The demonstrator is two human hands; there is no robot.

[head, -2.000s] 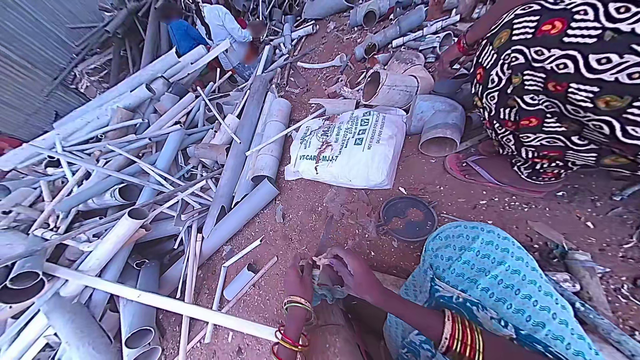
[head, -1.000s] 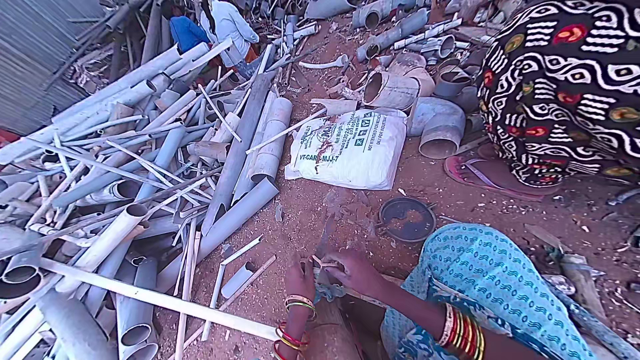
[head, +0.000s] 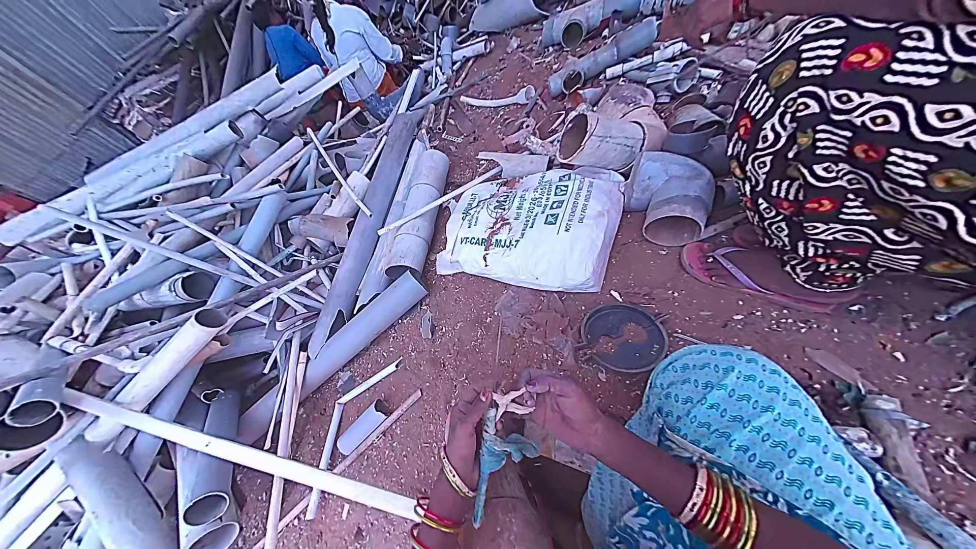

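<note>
Both my hands are close together low in the middle of the head view. My left hand [head: 466, 431] grips a blue-green cloth strip [head: 496, 457] that hangs down below the fingers. My right hand [head: 563, 408] pinches a pale twisted strip of cloth or cord [head: 512, 402], which runs from the top of the blue-green cloth. Beneath the hands is a brownish rounded thing [head: 507, 507], partly hidden by them. A round dark shallow pan [head: 624, 338] with brown dust in it lies on the ground beyond my right hand.
Scrap plastic pipes [head: 374, 328] are heaped at the left, with a long pale strip [head: 244, 454] reaching toward my left wrist. A white printed sack [head: 534, 236] lies ahead, beside a grey pipe elbow [head: 675, 198]. One person [head: 862, 152] crouches at the right; another [head: 354, 49] is farther back.
My right hand has shifted slightly while staying by the left, and more of the pale strip shows between them. The person at the right has an arm reaching toward the pipes only in the earliest frame.
</note>
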